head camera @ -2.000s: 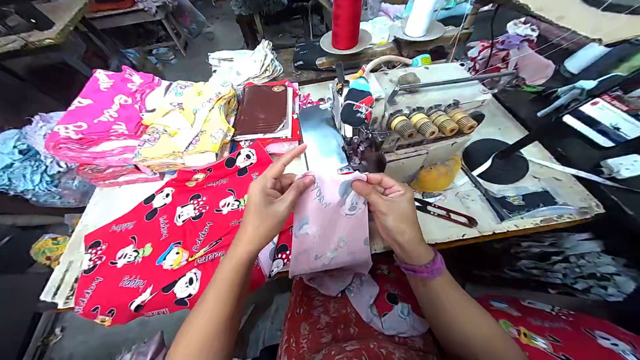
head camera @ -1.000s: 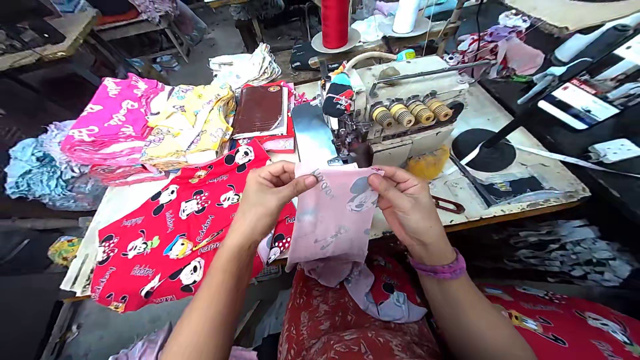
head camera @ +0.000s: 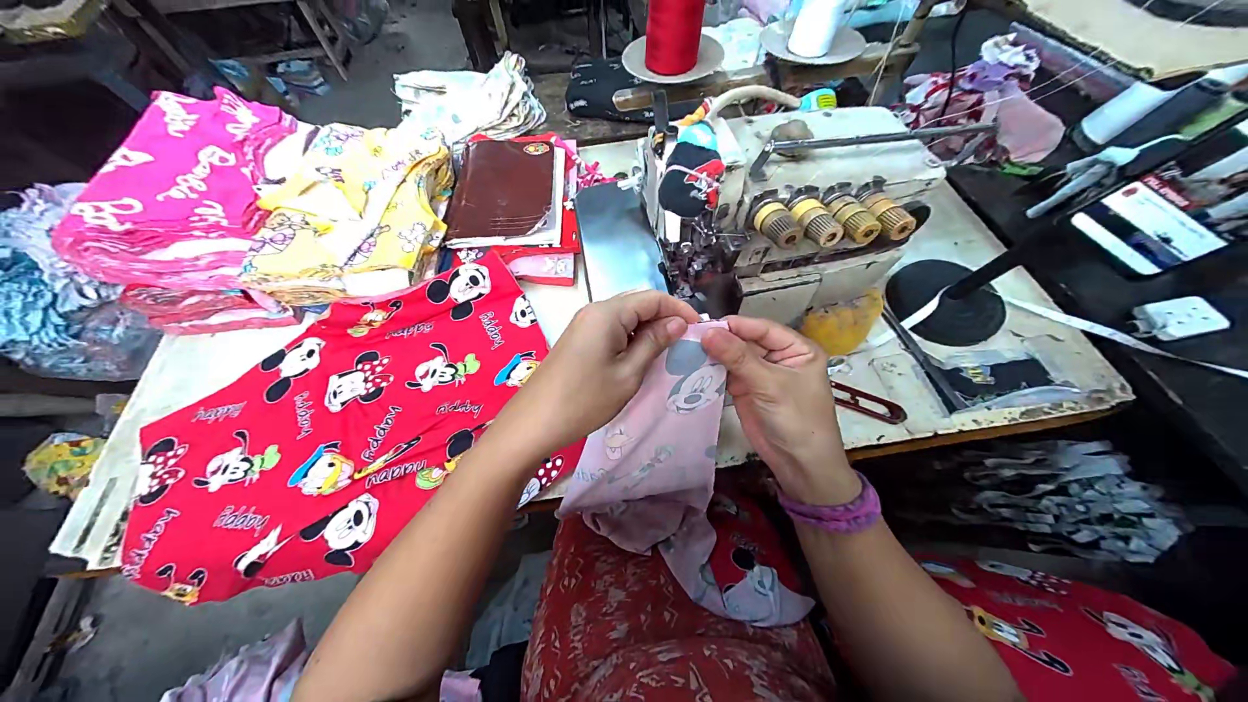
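Both hands pinch the top edge of a pink printed fabric piece (head camera: 663, 439), seen wrong side out. My left hand (head camera: 624, 356) and my right hand (head camera: 775, 390), with a purple band at the wrist, are close together at that edge. The cloth hangs down onto my lap. Just beyond the hands stands a white overlock sewing machine (head camera: 819, 185) with several tension dials. Red cartoon-print fabric (head camera: 361, 419) lies spread over the table on the left.
Stacked pink (head camera: 185, 185) and yellow garment pieces (head camera: 361, 210) lie at the left, beside a brown notebook (head camera: 502, 190). Thread cones (head camera: 673, 39) stand behind the machine. To its right are a black disc (head camera: 944, 302), a red-brown tool (head camera: 868, 402) and a phone (head camera: 1149, 224) in a holder.
My hands have come closer together at the top edge of the pink fabric. The cloth was spread flat between them and now hangs narrower and gathered.
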